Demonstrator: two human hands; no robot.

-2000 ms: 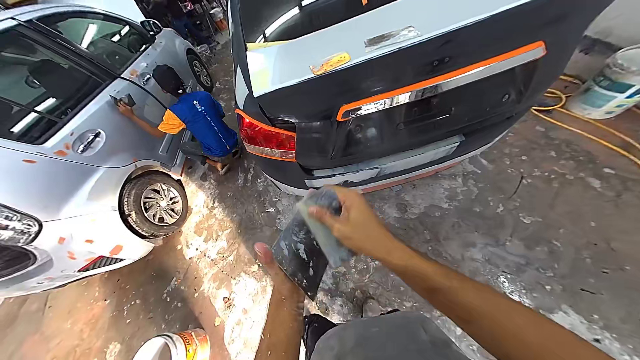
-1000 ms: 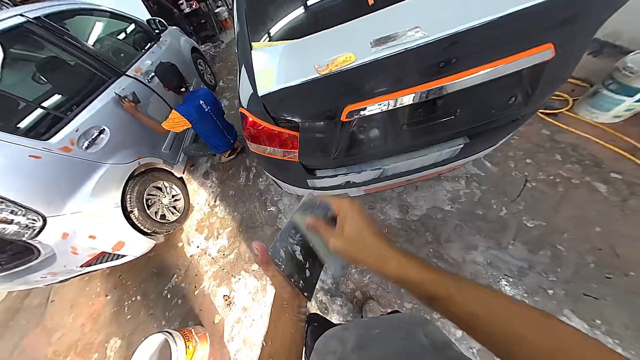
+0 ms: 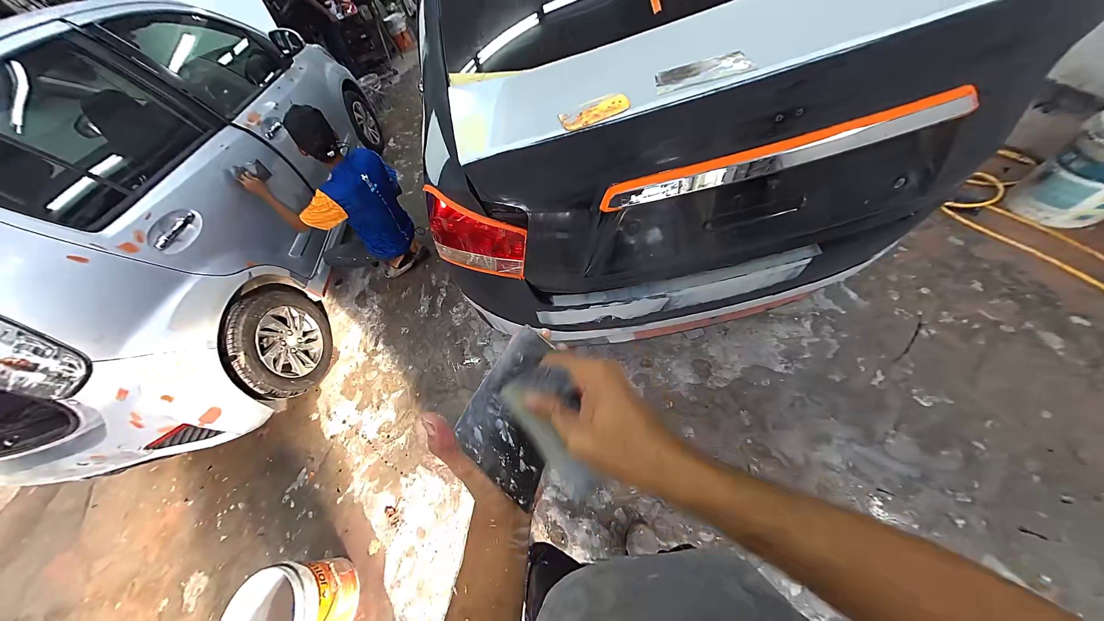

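Note:
My left hand point(image 3: 453, 448) supports a dark, flat rectangular panel point(image 3: 496, 440) speckled with pale marks; its thumb shows at the near left side and the other fingers are mostly hidden beneath. Over the panel's right part, my right hand point(image 3: 595, 414) grips a greyish flat pad point(image 3: 548, 431), blurred by motion, so its exact kind cannot be told. Both hands are low in the view, in front of the rear bumper point(image 3: 681, 310) of a black and grey car with orange masking tape around its red tail light point(image 3: 476, 235) and chrome trim point(image 3: 793, 153).
At left stands a silver car point(image 3: 155, 302) with orange-brown patches, where a co-worker point(image 3: 358, 194) crouches with a hand on its door. A white bucket point(image 3: 272, 595) sits at the bottom left. A yellow hose point(image 3: 1035, 233) and another bucket point(image 3: 1065, 185) are at right. The concrete floor point(image 3: 819, 414) is stained.
My right hand and the pad have shifted over the panel, which stays in my left hand. The co-worker remains crouched beside the silver car.

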